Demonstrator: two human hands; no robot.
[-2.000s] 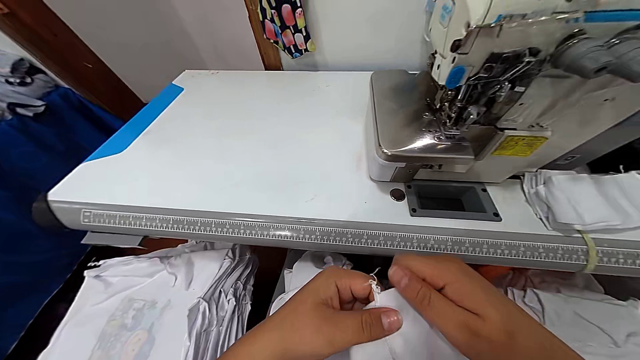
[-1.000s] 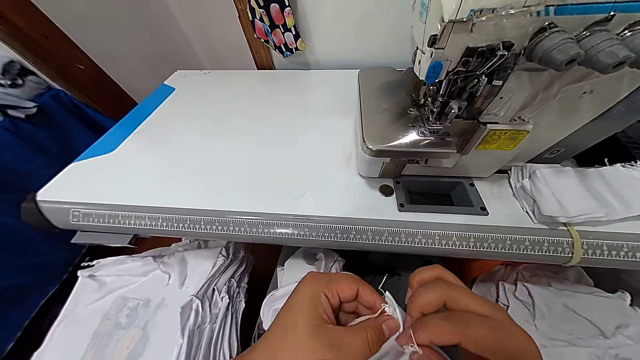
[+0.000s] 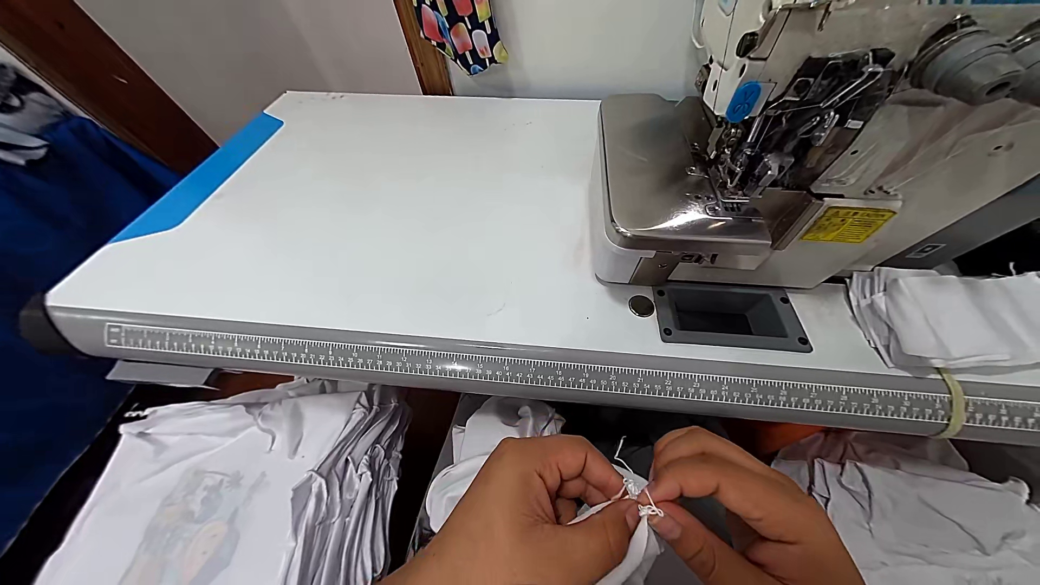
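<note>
Below the table's front edge, my left hand (image 3: pixel 548 512) pinches a piece of white fabric (image 3: pixel 638 556) between thumb and fingers. My right hand (image 3: pixel 739 508) meets it at the fabric's edge, thumb and forefinger closed on the seam and its loose white threads (image 3: pixel 650 508). The fingertips of both hands almost touch. Most of the held cloth hangs low and runs out of view at the bottom. Above and to the right stands an overlock sewing machine (image 3: pixel 682 179) on the white table (image 3: pixel 390 219).
A printed ruler (image 3: pixel 479 370) runs along the table's front edge. White folded fabric (image 3: pixel 959 317) lies at the right, near a yellowish band (image 3: pixel 952 402). Stacked white garments (image 3: pixel 219 487) sit below left, with more white cloth (image 3: pixel 918 504) below right. Blue cloth (image 3: pixel 65 211) hangs at far left.
My right hand's fingers have shifted along the fabric edge and now pinch at the loose threads. The left hand keeps its hold. More of the threads shows between the hands than two seconds ago.
</note>
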